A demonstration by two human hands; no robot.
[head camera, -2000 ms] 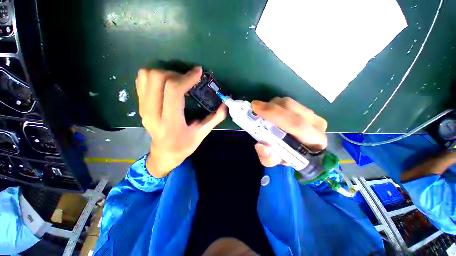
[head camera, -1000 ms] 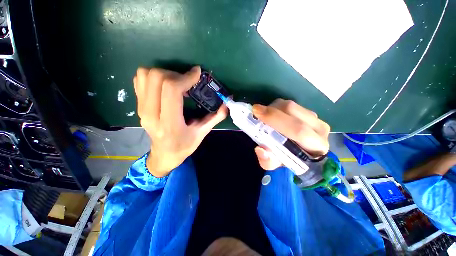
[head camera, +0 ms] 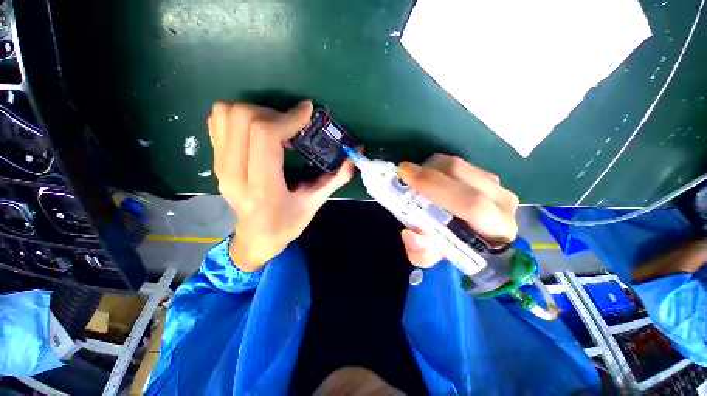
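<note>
My left hand (head camera: 260, 174) holds a small black watch case (head camera: 319, 145) between thumb and fingers over the bench's front edge, its inner side facing up with a small light rectangle. My right hand (head camera: 461, 203) is closed around a white glue syringe (head camera: 422, 216) with a printed label. The syringe's blue needle (head camera: 351, 152) points at the case's right edge; whether it touches cannot be told. A green adapter (head camera: 521, 271) sits on the syringe's rear end.
A white sheet (head camera: 527, 62) lies on the dark green bench (head camera: 349, 54). A black parts tray (head camera: 46, 197) stands at the left. A pale hose (head camera: 647, 210) runs at the right. Other people's blue sleeves (head camera: 27, 332) show at both sides.
The syringe and my right hand have shifted slightly right. The blue needle tip has moved from over the case's inside to its right edge. My left hand has hardly moved.
</note>
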